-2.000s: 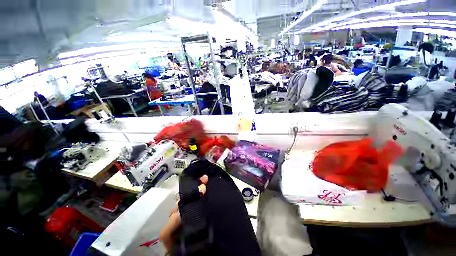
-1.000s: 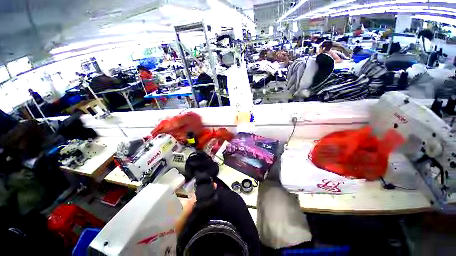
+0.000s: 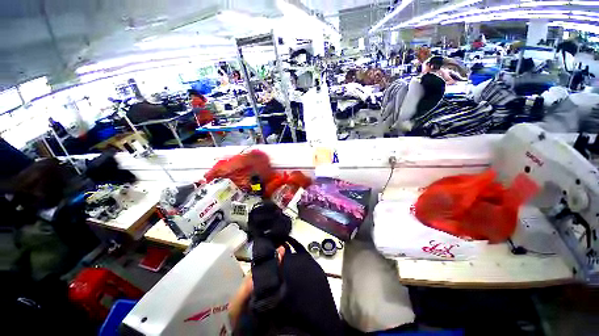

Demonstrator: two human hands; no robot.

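A black vacuum flask (image 3: 305, 285) is very close at the bottom centre, partly blurred and cut off by the lower edge. A dark strap (image 3: 266, 266) runs along its left side. My left hand (image 3: 246, 302) is on the flask's left side and grips it; fingertips show by the strap, and the rest is partly hidden. My right hand is not in view. Two small round flask lids (image 3: 328, 247) lie side by side on the table just beyond the flask.
A patterned box (image 3: 333, 207) stands behind the lids. Sewing machines stand left (image 3: 207, 213) and right (image 3: 542, 164). Red plastic bags (image 3: 463, 207) lie behind and on a white carrier bag (image 3: 427, 248). A pale cloth (image 3: 373, 289) hangs over the table edge. A person (image 3: 430, 88) is far back.
The flask's steel rim, seen at the bottom one second ago, no longer shows. The strap and my left hand have shifted slightly, and the view has moved a little.
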